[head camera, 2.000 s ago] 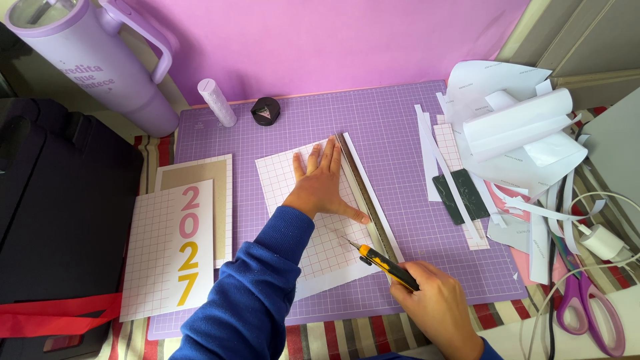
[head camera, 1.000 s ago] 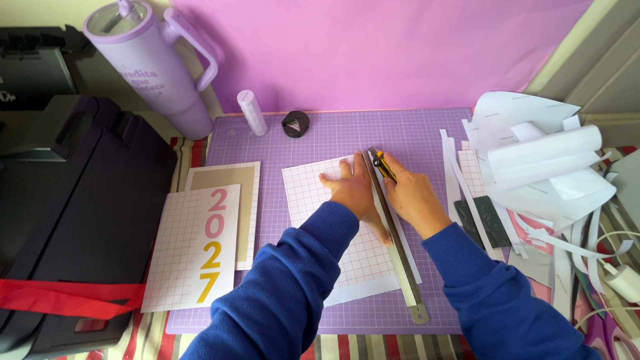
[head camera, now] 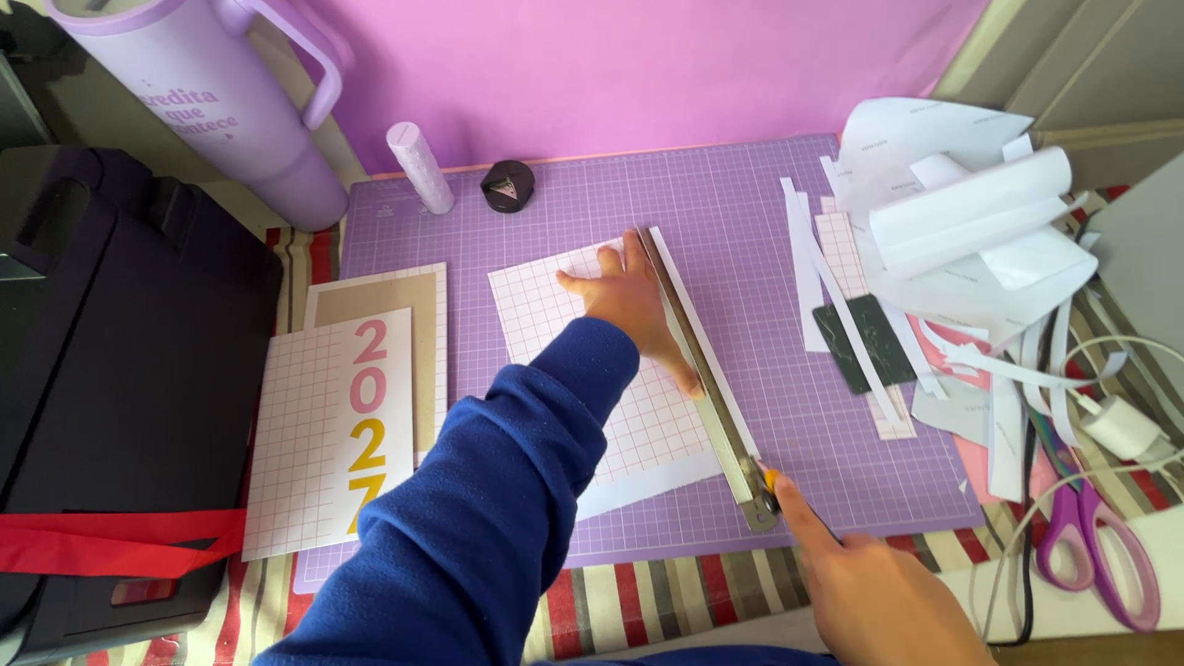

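My left hand (head camera: 629, 301) lies spread over a sheet of grid-printed paper (head camera: 546, 305), thumb and fingertips pressing along a metal ruler (head camera: 703, 379). A narrow white paper edge (head camera: 698, 324) shows on the ruler's right side. My right hand (head camera: 879, 583) grips a utility knife (head camera: 772, 478) with yellow and black parts, its tip beside the ruler's near end. Sheet and ruler rest on a purple gridded cutting mat (head camera: 740, 203). Left of them lies a grid-printed card with the numbers 2027 (head camera: 305, 416), partly over a beige board with a grid-paper border (head camera: 370, 291).
A lilac tumbler (head camera: 213, 111), a lilac cylinder (head camera: 421, 171) and a black corner punch (head camera: 508, 187) stand at the back. The right side holds paper scraps (head camera: 971, 194), a dark green piece (head camera: 860, 342), purple scissors (head camera: 1096, 546) and a white charger (head camera: 1124, 427). A black machine (head camera: 120, 351) is at left.
My right hand with the knife has moved from the ruler's far end, one second ago, down to its near end. My left hand still presses the ruler.
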